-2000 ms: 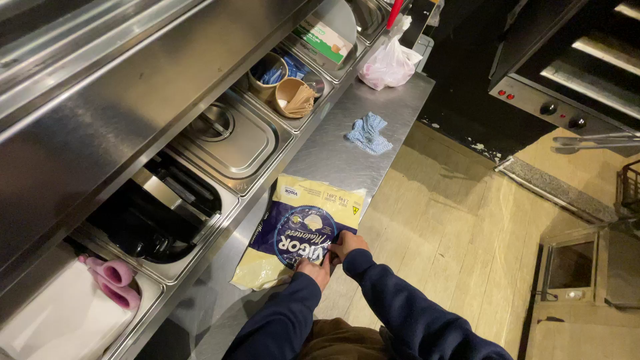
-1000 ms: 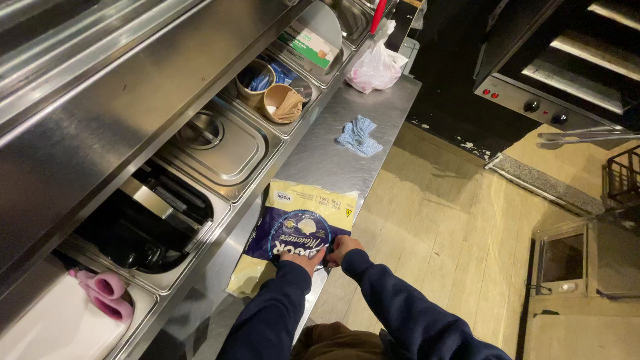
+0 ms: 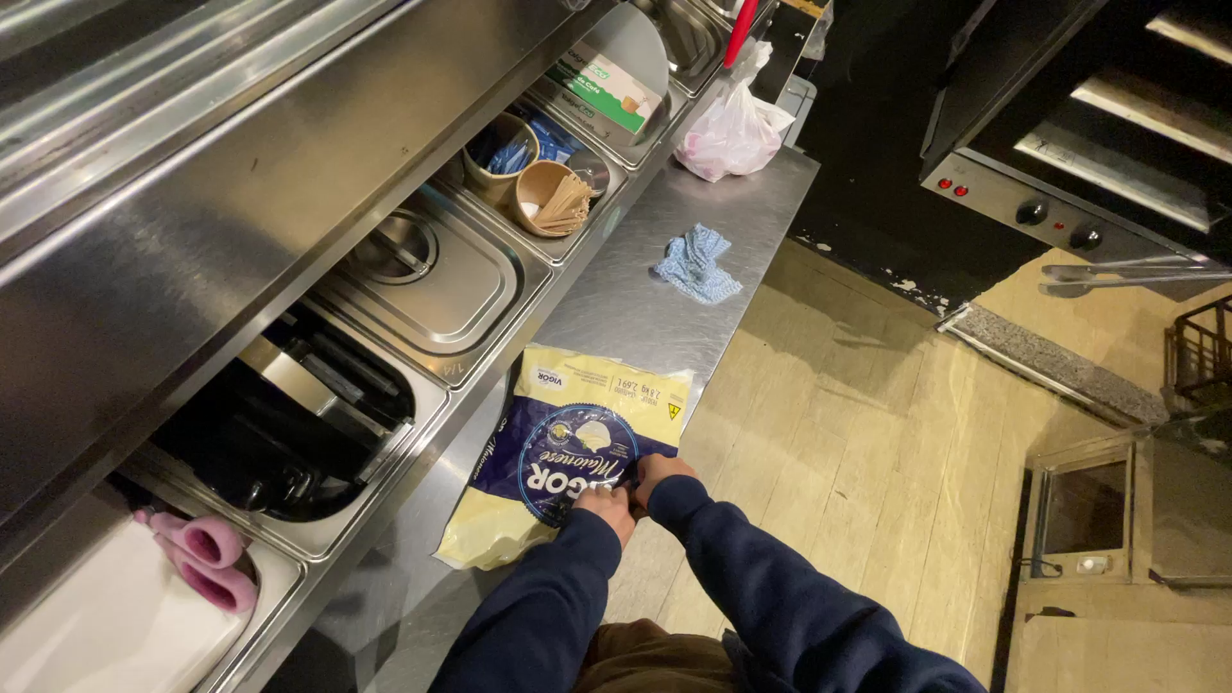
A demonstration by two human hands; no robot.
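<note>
A large yellow and blue plastic bag of Vigor mayonnaise (image 3: 568,438) lies on the stainless steel counter (image 3: 630,327), close to its front edge. My left hand (image 3: 608,505) grips the lower right part of the bag. Right beside it, my right hand (image 3: 660,476) pinches the bag's side edge. The two hands nearly touch, and the fingertips are partly hidden between them. Farther up the counter is a crumpled blue and white cloth (image 3: 697,265).
Steel pans hold a lid (image 3: 433,289), black utensils (image 3: 289,423), paper cups with wooden sticks (image 3: 553,199) and pink-handled scissors (image 3: 200,556). A tied white plastic bag (image 3: 731,130) stands at the counter's far end. An oven (image 3: 1068,207) with tongs (image 3: 1126,274) is at the right.
My left hand has shifted slightly on the bag toward the right hand. Both hands stay at the bag's right side.
</note>
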